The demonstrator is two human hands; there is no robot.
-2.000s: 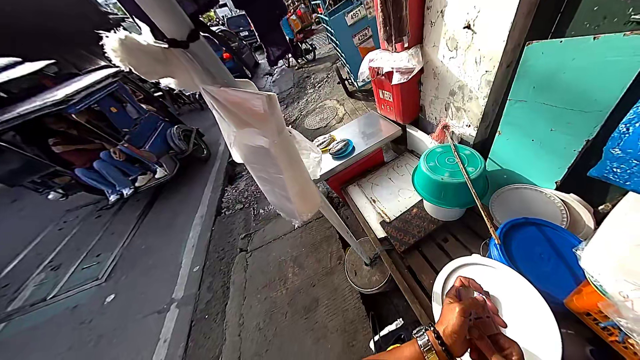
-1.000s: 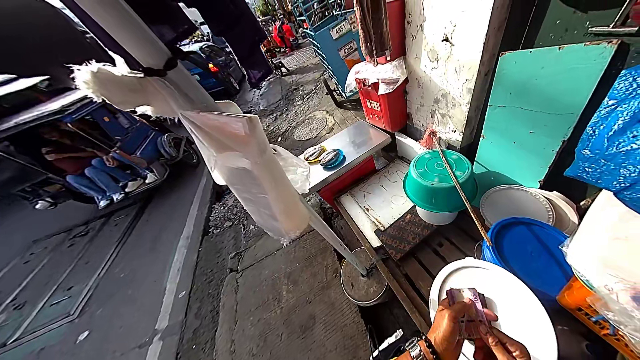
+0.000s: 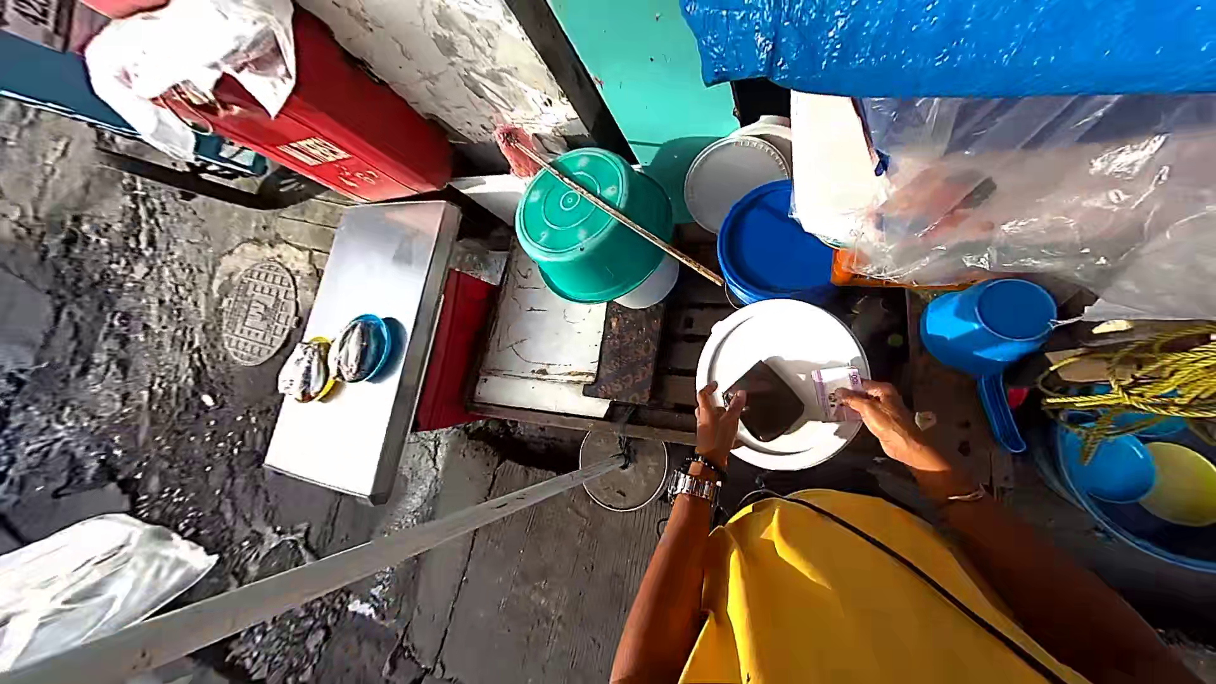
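Note:
My left hand, with a metal watch and dark bracelet at its wrist, grips a dark flat wallet-like item by its left edge. My right hand pinches a folded purple-white banknote just right of that item. Both are over the round white lid of a container. A green plastic tub is upside down beyond my left hand, with a thin stick lying across it. Fish sit in a blue dish and a yellow dish on a metal-topped table.
The metal-topped table stands left, near a red bin. A slanting pole crosses the lower left. Blue-lidded bucket, blue dipper, yellow rope and a basin with bowls lie right. A blue tarp hangs above.
The view has swung right and down. My hands were close together over the white lid, with the banknote between them a second ago; now they are apart, and the dark item shows in my left hand.

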